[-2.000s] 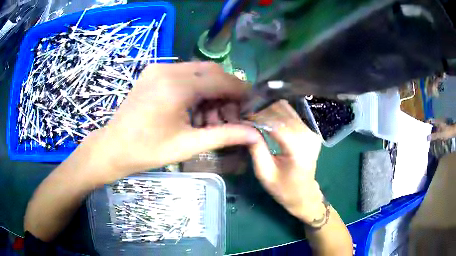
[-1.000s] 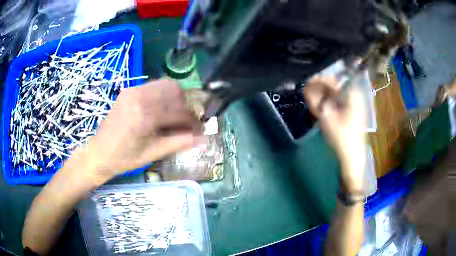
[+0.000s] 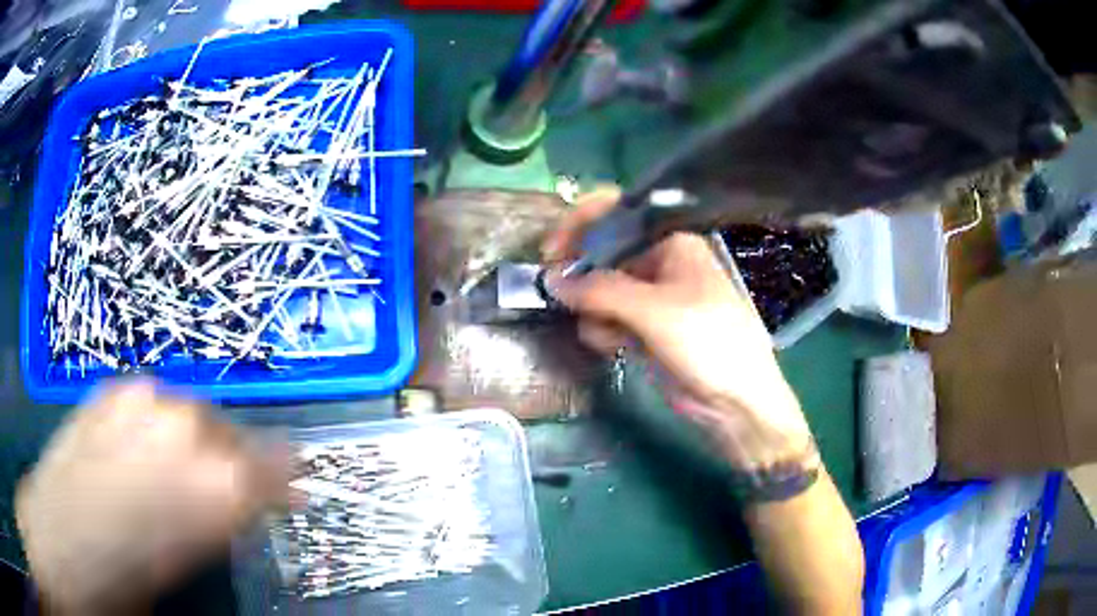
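My right hand (image 3: 656,301) is at the silver fixture (image 3: 522,286) under the press, its thumb and finger closed around a small black cap (image 3: 547,286) at the fixture's right side. My left hand (image 3: 138,493) is blurred at the lower left, at the left edge of the clear tub of rods (image 3: 511,481); its fingers and anything in them cannot be made out. The fixture sits on the worn brown press base plate (image 3: 481,373). The dark press plate (image 3: 830,132) hangs above my right hand.
A blue tray (image 3: 403,241) heaped with black-ended rods is at the left. Right of the press are a tub of black caps (image 3: 780,277), an empty translucent tub (image 3: 896,271), a grey block (image 3: 897,427) and a cardboard box (image 3: 1010,373). The press column (image 3: 547,60) rises behind.
My right hand has come from the tubs at the right to the fixture. My left hand has moved away from the press, down and left to the clear tub.
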